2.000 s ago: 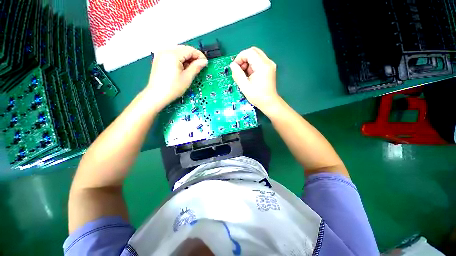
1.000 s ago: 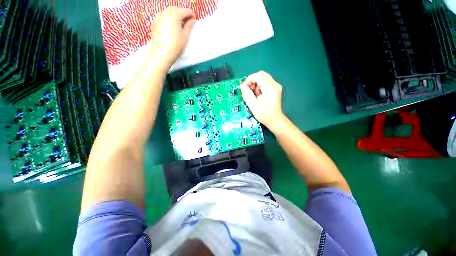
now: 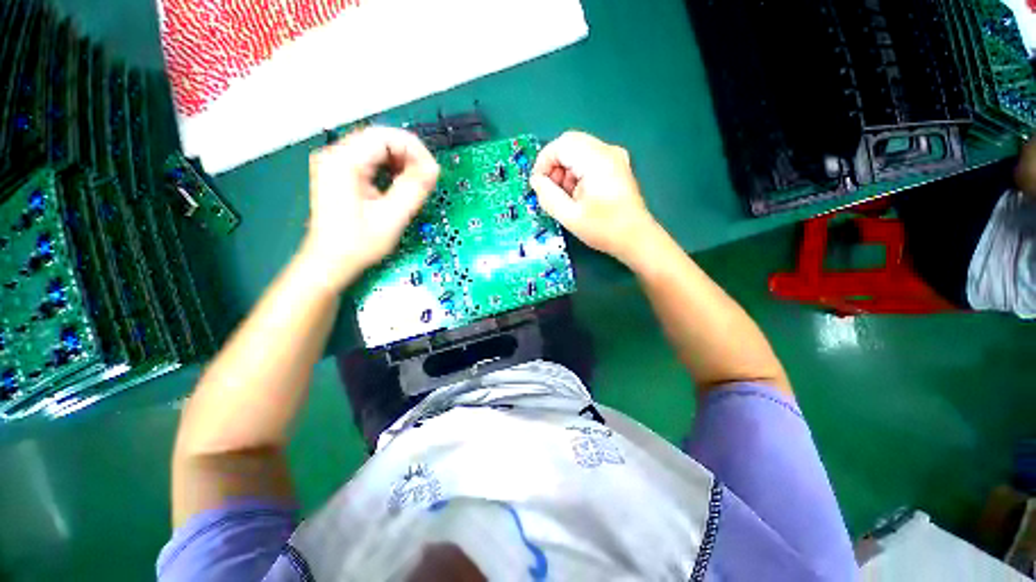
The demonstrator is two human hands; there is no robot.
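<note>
A green circuit board panel (image 3: 489, 244) with small blue and black parts lies on a black holder (image 3: 460, 355) in front of me. My left hand (image 3: 369, 199) is over the panel's far left corner, slightly blurred, thumb and index finger curled towards each other. My right hand (image 3: 588, 191) is at the panel's far right corner, fingertips pinched close to its surface. I cannot tell whether either hand holds a small part. A white sheet (image 3: 398, 74) with rows of red marks or parts lies beyond the panel.
Leaning stacks of green boards (image 3: 51, 307) stand at the left, with a small separate board (image 3: 202, 193) beside them. A large black ribbed mass of holders (image 3: 835, 108) is at the right. Below it are a red stool (image 3: 835, 267) and another person's sleeve (image 3: 1005, 256).
My left hand moved out to the red-marked sheet and has come back to the panel's far left. My right hand has stayed near the far right corner. The whole view has shifted slightly.
</note>
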